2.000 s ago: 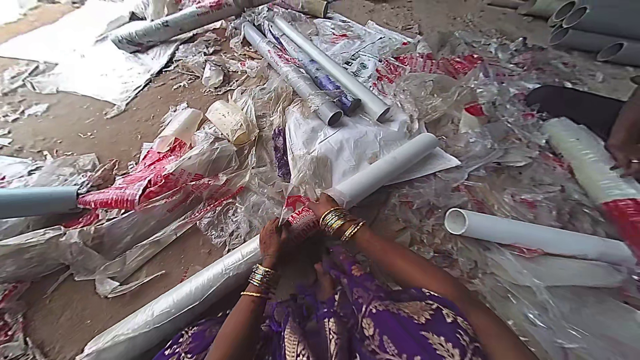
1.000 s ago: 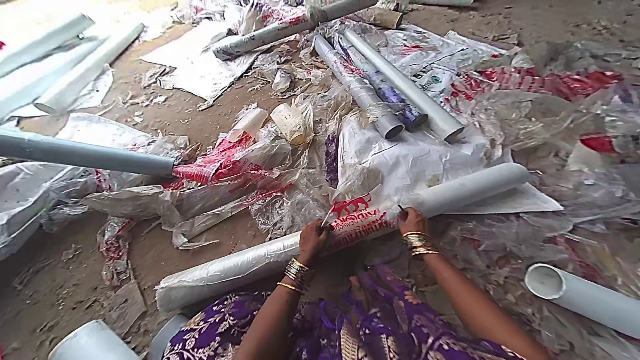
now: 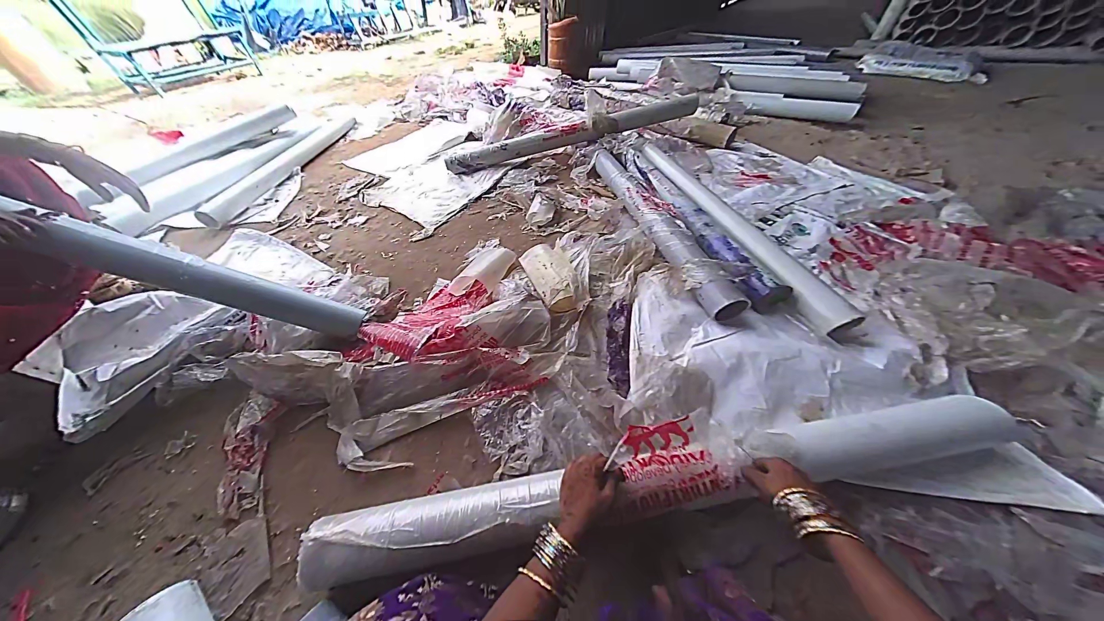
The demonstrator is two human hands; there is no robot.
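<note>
Across the front lies a thick white pipe, its left part wrapped in clear plastic film. A printed red-and-clear piece of the film is spread over the pipe between my hands. My left hand grips the film's left edge against the pipe, a thin light strip showing at the fingers. My right hand pinches the film at its right edge, where bare pipe begins. Both wrists carry bangles. Behind the pipe are a white sheet and crumpled plastic.
A person's hand and sleeve at left hold a grey pipe. Three pipes lie beyond the white sheet, and another farther back. Loose plastic covers the ground at right. Stacked pipes lie at the back.
My hands have moved apart along the pipe, and the printed film now stretches between them. The view has turned left and up, bringing in a person at left.
</note>
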